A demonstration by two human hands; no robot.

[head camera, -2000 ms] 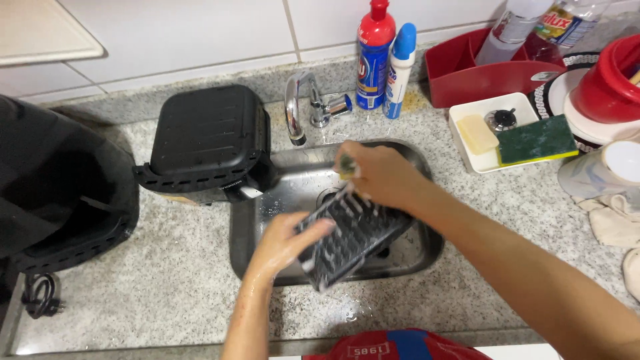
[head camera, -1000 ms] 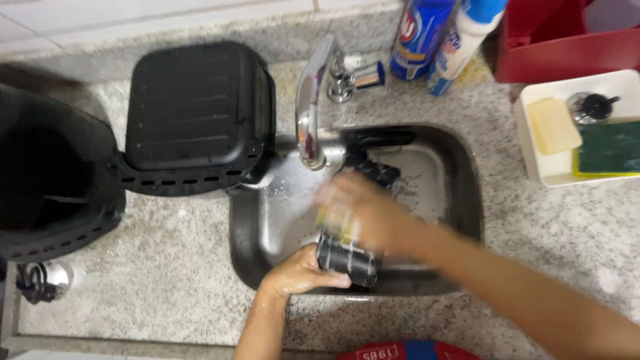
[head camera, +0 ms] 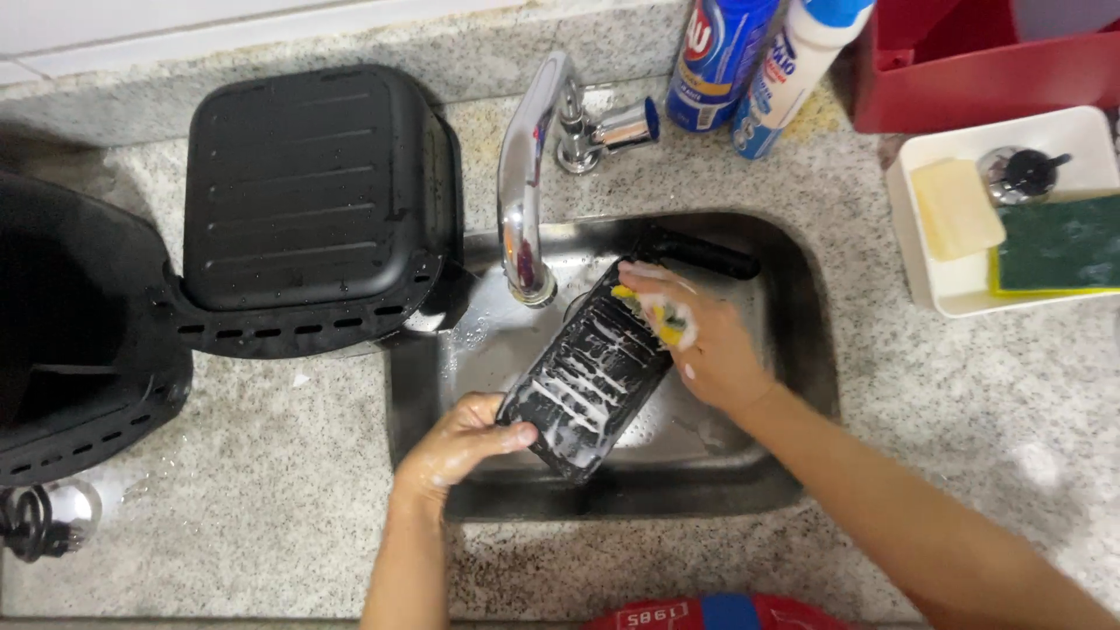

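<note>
A black ridged rectangular tray (head camera: 582, 381) with soap foam in its grooves is tilted over the steel sink (head camera: 700, 490). Its lower left edge is gripped by my left hand (head camera: 464, 442), thumb on top. My right hand (head camera: 700, 337) presses a foamy yellow and green sponge (head camera: 667, 319) on the tray's upper right part. Behind that hand, a black handle-like part (head camera: 704, 252) lies along the back of the sink; whether it joins the tray cannot be told. The chrome faucet (head camera: 525, 192) arches over the sink's left back, with no water seen running.
An upturned black air fryer basket (head camera: 293, 192) stands left of the sink, beside a large black appliance part (head camera: 79, 332) and a coiled cord (head camera: 35, 525). Two bottles (head camera: 717, 61) (head camera: 792, 79) stand behind. At right are a red organizer (head camera: 980, 79) and a white dish (head camera: 919, 262) with soap and a sponge.
The tray shows its ridged face broadly now, after appearing steeply tilted one second ago. My right hand has moved toward its upper end. The view is closer than two seconds ago.
</note>
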